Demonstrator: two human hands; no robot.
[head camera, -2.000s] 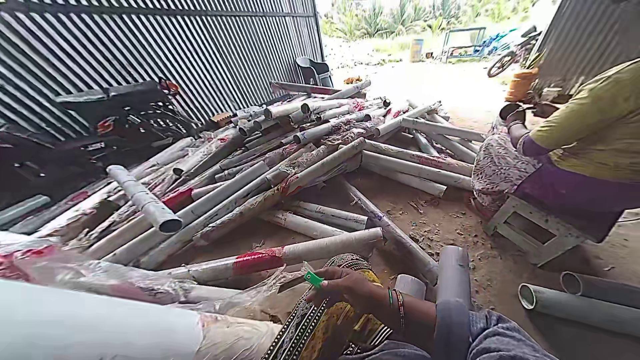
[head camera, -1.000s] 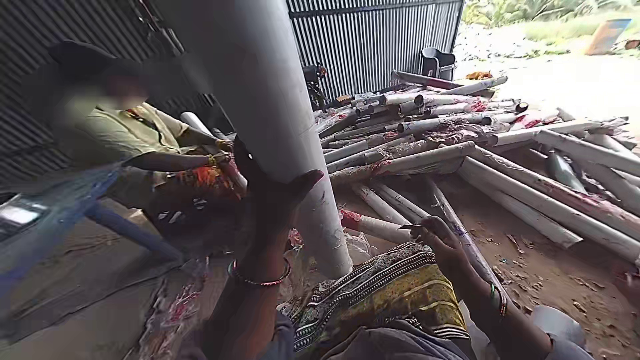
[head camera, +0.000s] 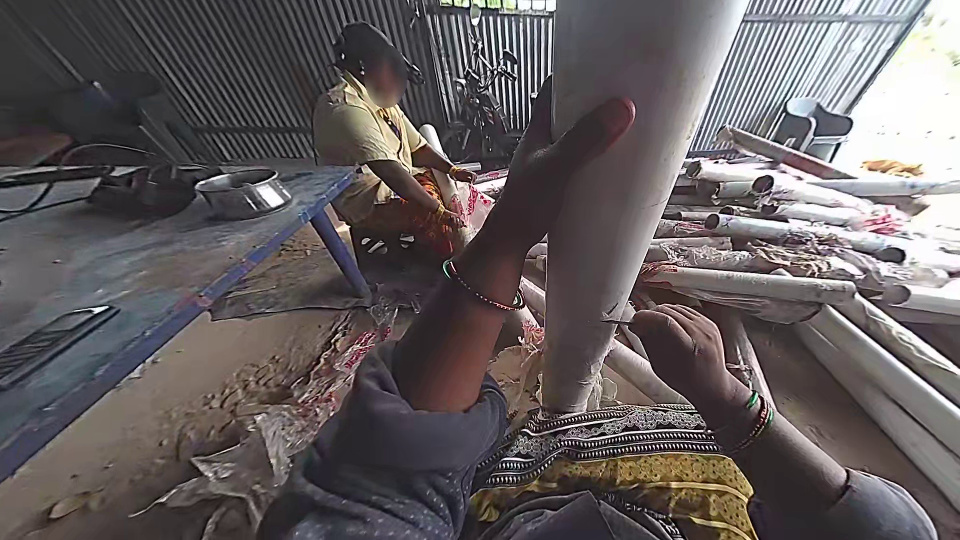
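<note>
A thick whitish pipe (head camera: 622, 187) stands tilted in front of me, its lower end by the patterned cloth (head camera: 615, 457) on my lap. My left hand (head camera: 559, 161) grips the pipe's upper part from its left side, with the thumb across the front. My right hand (head camera: 679, 345) is closed around a small, thin dark tool (head camera: 619, 322), whose tip is at the pipe's lower right side. The tool's handle is hidden in my fist, and its kind is not clear.
A blue table (head camera: 255, 259) with a steel bowl (head camera: 244, 193) stands left. Beyond it a seated person (head camera: 375, 142) handles a pipe and torn plastic wrap. Many pipes (head camera: 757, 281) lie piled at right, before a grey chair (head camera: 814, 127). Plastic scraps (head camera: 274, 435) litter the floor.
The view has swung left. Two seconds ago my right hand was low near a green object; the upright pipe in my left hand shows only from one second ago.
</note>
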